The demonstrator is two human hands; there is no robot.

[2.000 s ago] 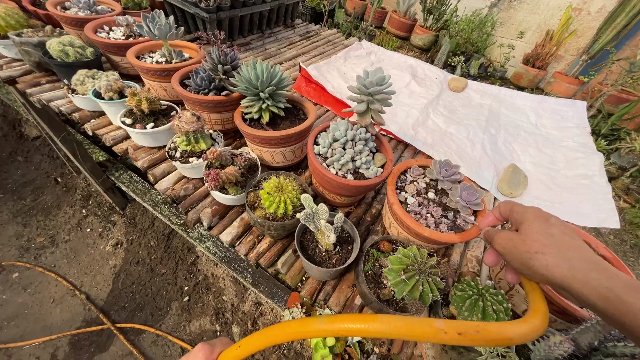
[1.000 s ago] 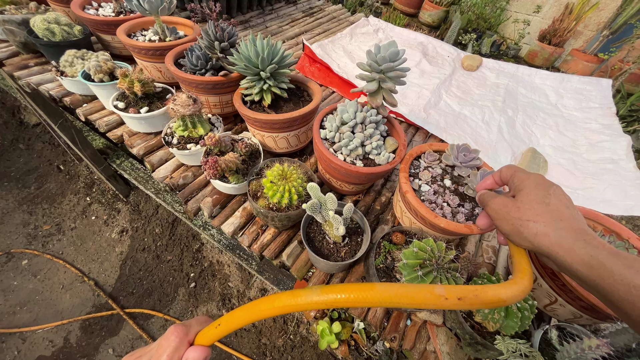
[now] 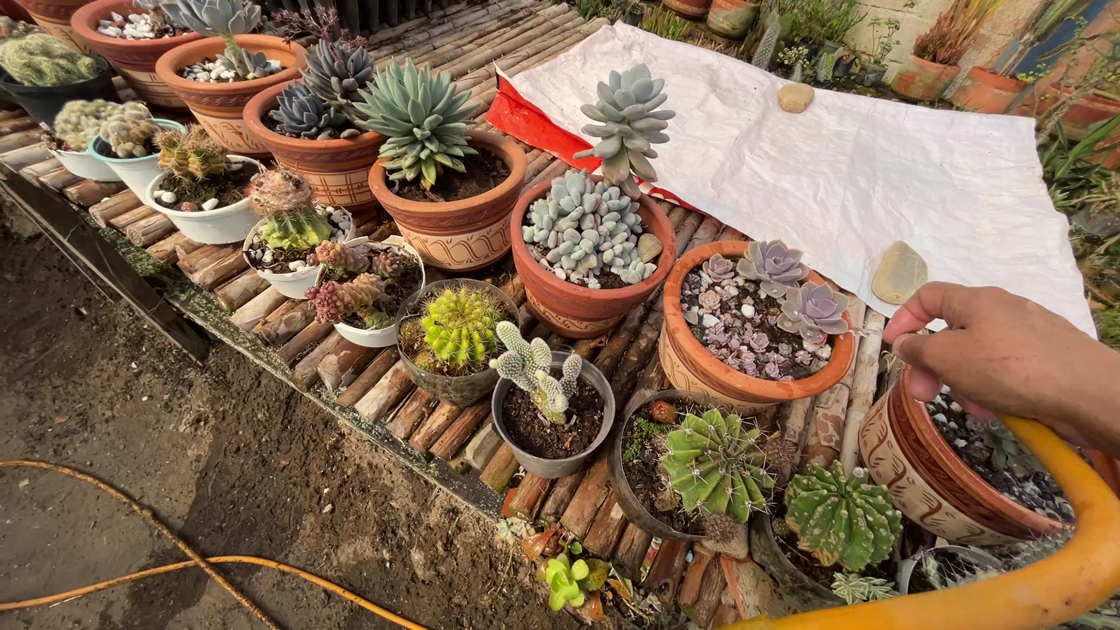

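Note:
My right hand (image 3: 1006,346), at the right edge, grips the end of a yellow-orange hose (image 3: 1006,586), and a thin trace of water seems to leave it toward a terracotta pot (image 3: 691,372) of purple rosette succulents (image 3: 814,311). Below the hand stands a patterned terracotta pot (image 3: 919,481) with stones. Two ribbed green cacti, one in a grey pot (image 3: 717,464) and one beside it (image 3: 842,516), sit nearer the bottom. A small pot holds a bunny-ear cactus (image 3: 538,372). My left hand is out of frame.
Potted succulents and cacti line a slatted wooden bench (image 3: 385,385). A white sheet (image 3: 840,184) with a red underside lies behind, weighted by stones (image 3: 899,273). An orange hose (image 3: 201,560) crosses the soil at lower left. More pots (image 3: 923,77) stand beyond.
My left hand, seen on the hose at the bottom in both earlier frames, has gone out of view. My right hand still holds the hose beside the purple succulents' pot.

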